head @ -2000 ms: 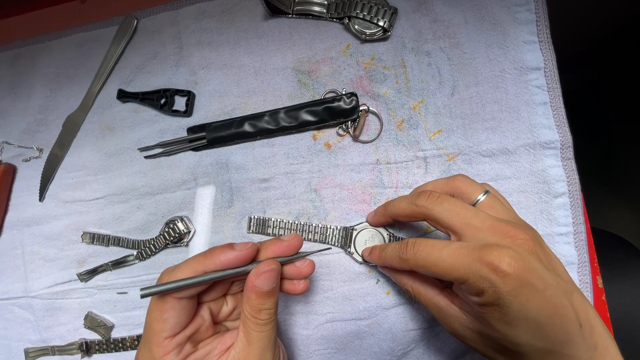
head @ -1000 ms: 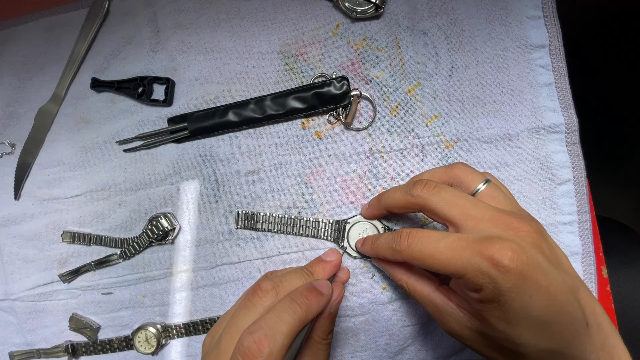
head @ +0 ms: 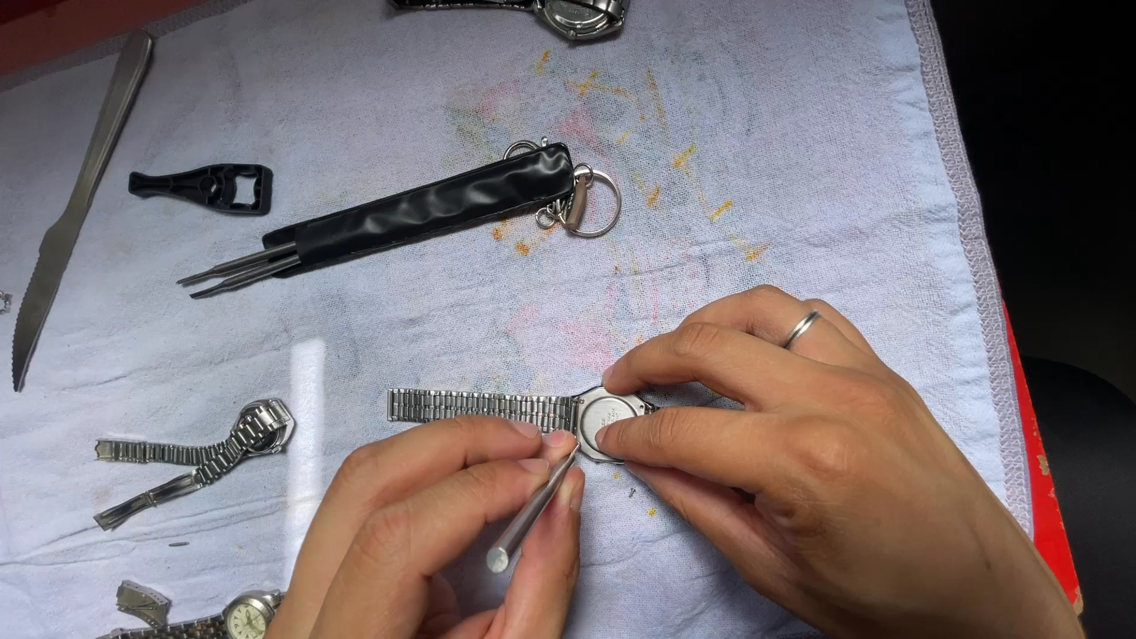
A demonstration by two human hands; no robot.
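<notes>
A steel wristwatch (head: pixel 611 415) lies face down on the cloth, case back up, its link bracelet (head: pixel 479 406) stretched to the left. My right hand (head: pixel 781 444), with a ring on one finger, holds the case between its fingertips. My left hand (head: pixel 461 524) grips a slim metal rod-like tool (head: pixel 532 522) between thumb and fingers. The tool's tip is at the lower left edge of the case, where the bracelet joins; whether it touches is hard to tell.
Around them on the cloth (head: pixel 373 328) lie a black pouch (head: pixel 435 206) with pointed metal tools and a key ring, a black bottle-shaped opener (head: pixel 209 187), a serrated table knife (head: pixel 75 213), a folded watch (head: pixel 257 428), another watch (head: pixel 250 615), a loose bracelet piece (head: pixel 143 603) and a watch at the top (head: pixel 579 16).
My left hand has brought the tool from beside the bracelet, where it lay nearly level, to the case edge, now steeply angled. My right hand remains on the watch.
</notes>
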